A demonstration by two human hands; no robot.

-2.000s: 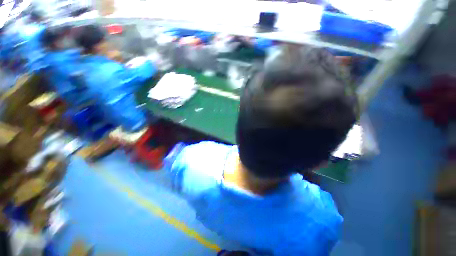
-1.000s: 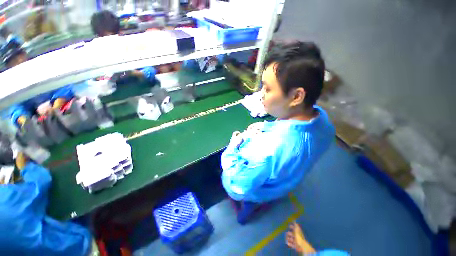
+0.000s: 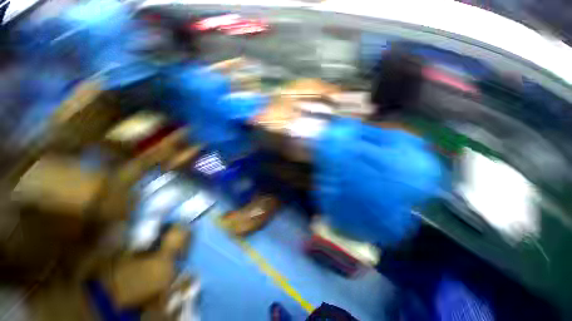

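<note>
The whole view is strongly blurred. Neither my left hand nor my right hand is in the picture. A white pile (image 3: pixel 500 195), too blurred to identify, lies on the dark green bench (image 3: pixel 558 260) at the right. A person in a blue smock (image 3: pixel 376 175) is at the bench just left of the pile. Pale, unclear items (image 3: pixel 307 119) are in front of that person.
Brown cartons (image 3: pixel 59 188) are heaped at the left, with white items (image 3: pixel 147 216) beside them. A yellow line (image 3: pixel 270 269) crosses the blue floor (image 3: pixel 219 282). A blue stool-like shape (image 3: pixel 461 301) is at the lower right. Other workers in blue (image 3: pixel 210 100) are further back.
The view has swung left along the bench. The white pile now shows at the right, and the cartons are back in view. The hand at the bottom edge one second ago is gone.
</note>
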